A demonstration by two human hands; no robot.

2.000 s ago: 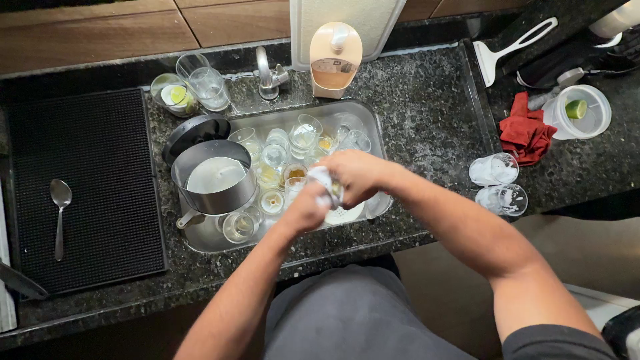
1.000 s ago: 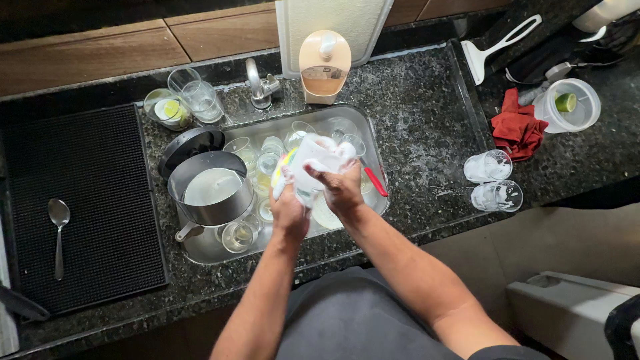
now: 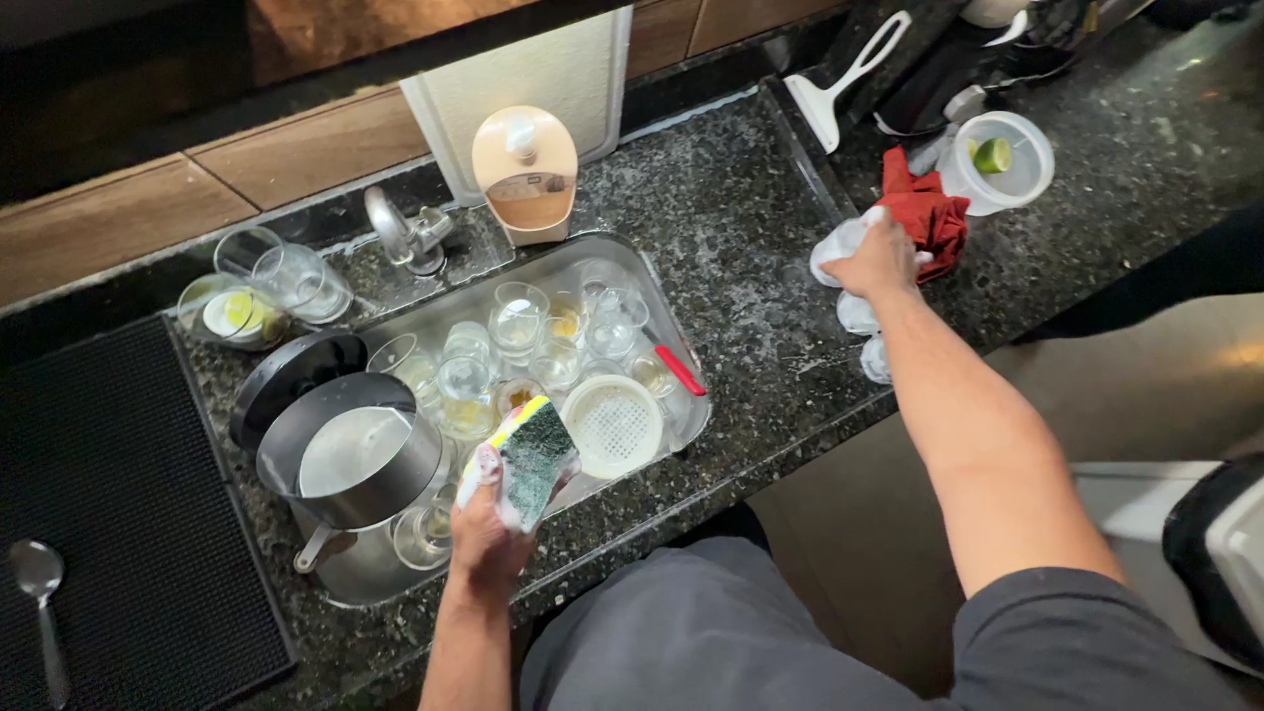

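Observation:
My left hand (image 3: 494, 518) grips a soapy yellow-and-green sponge (image 3: 535, 459) above the front edge of the steel sink (image 3: 681, 296). Far to the right, my right hand (image 3: 879, 257) is closed around a sudsy glass (image 3: 837, 249) on the granite counter beside a red cloth (image 3: 928, 217). Two more soapy glasses (image 3: 857, 312) stand just in front of it. Several drinking glasses (image 3: 518, 316), a white strainer (image 3: 614, 425) and a red-handled utensil (image 3: 679, 370) lie in the sink. A dark pot (image 3: 346, 464) holding whitish liquid rests over the sink's left side.
Behind the sink are a faucet (image 3: 407, 232) and a beige dispenser (image 3: 523, 178). Several glasses (image 3: 301, 281) stand at the back left, near a black mat (image 3: 118, 533) with a spoon (image 3: 38, 573). A plastic tub (image 3: 997, 163) with lime and a white squeegee (image 3: 839, 84) are at right.
My hands were together over the sink; now they are apart, the right one with a glass at the right counter. Two sudsy glasses stood there earlier. The view has shifted.

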